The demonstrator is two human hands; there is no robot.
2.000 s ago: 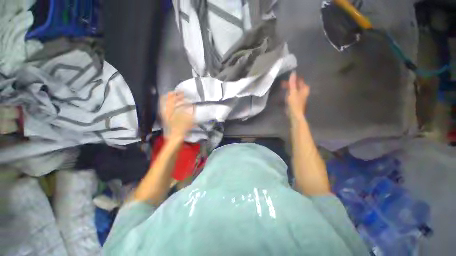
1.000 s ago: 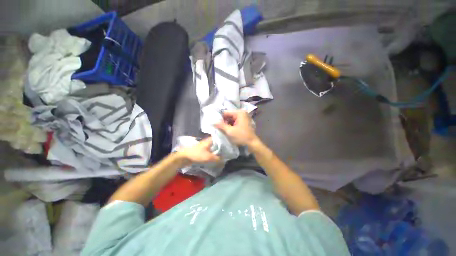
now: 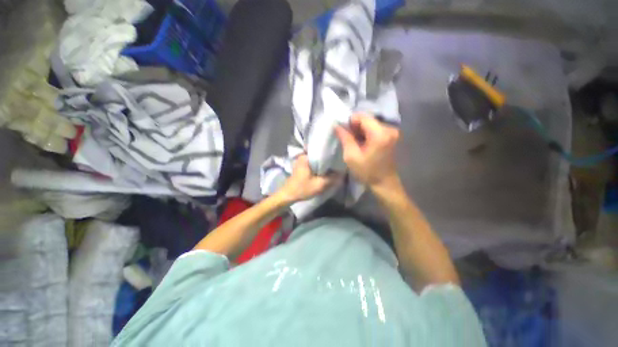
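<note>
A grey-white garment (image 3: pixel 342 74) with dark-grey strips lies lengthwise on the grey cloth-covered table (image 3: pixel 434 190), its near end bunched. My left hand (image 3: pixel 307 181) grips the bunched near end from the left. My right hand (image 3: pixel 369 146) is just above and to the right, fingers bent and pinching at the garment's pale cloth. The fingertips are slightly blurred. A small dark thing shows beside my right hand's knuckles; I cannot tell what it is.
A steam iron (image 3: pixel 474 98) with a yellow-orange handle rests at the right, its blue-green hose running right. A long black padded board (image 3: pixel 251 68) lies left of the garment. Beyond are a garment pile (image 3: pixel 169 135), a blue crate (image 3: pixel 186 41) and a red stool (image 3: pixel 254 234).
Both hands have moved up and right in the picture, with the garment's near end between them. The right hand has come above the left. The view has also shifted.
</note>
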